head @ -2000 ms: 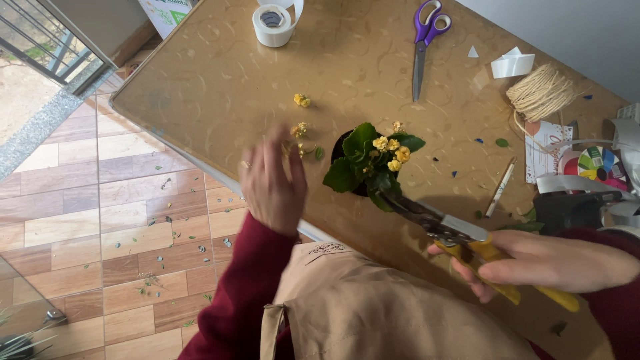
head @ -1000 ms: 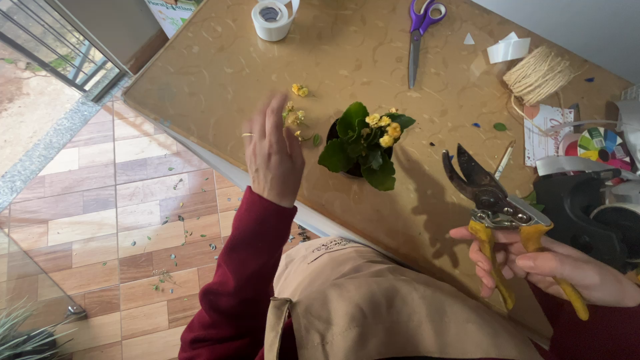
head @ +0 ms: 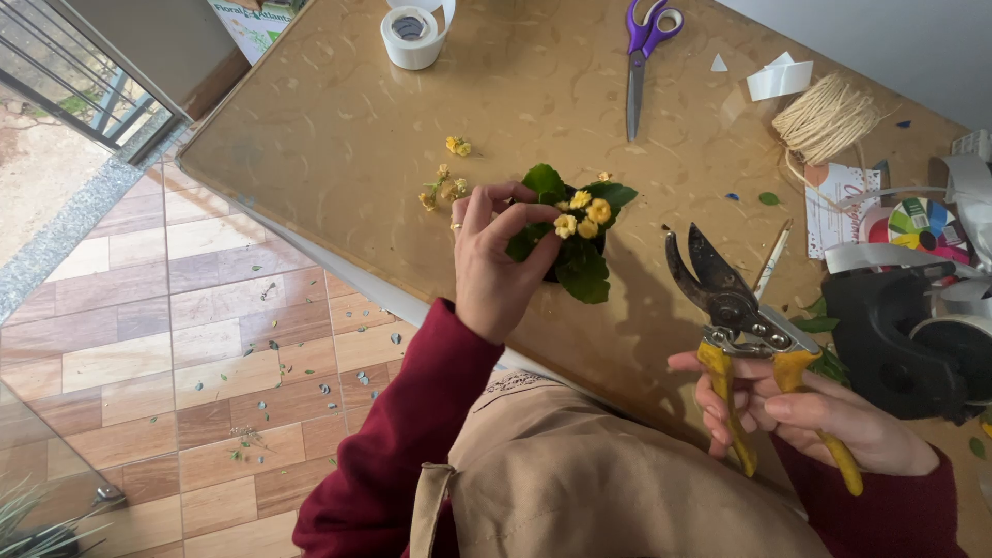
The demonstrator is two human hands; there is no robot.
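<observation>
My left hand [head: 504,256] is at a small potted plant [head: 583,267] with broad green leaves, its thumb and index finger at the yellow blossoms [head: 583,215]. Whether the fingertips pinch a bloom cannot be told. The dark pot is mostly hidden under the leaves. In my right hand [head: 806,411] are yellow-handled pruning shears [head: 732,310], their blades apart, held over the table edge to the right of the plant. Cut yellow flower sprigs [head: 443,188] lie on the table just beyond my left hand, with another small sprig [head: 458,146] farther back.
On the table [head: 325,155] are a roll of white tape [head: 411,39], purple-handled scissors [head: 637,70], a twine ball [head: 825,116], a white pen [head: 773,260], a printed card [head: 841,201] and a black tape dispenser [head: 891,341]. Leaf scraps lie on the tiled floor [head: 232,349].
My left hand has moved right, from beside the cut sprigs to the plant's blossoms. The shears, at the plant two seconds ago, are now away from it to the right with their blades apart.
</observation>
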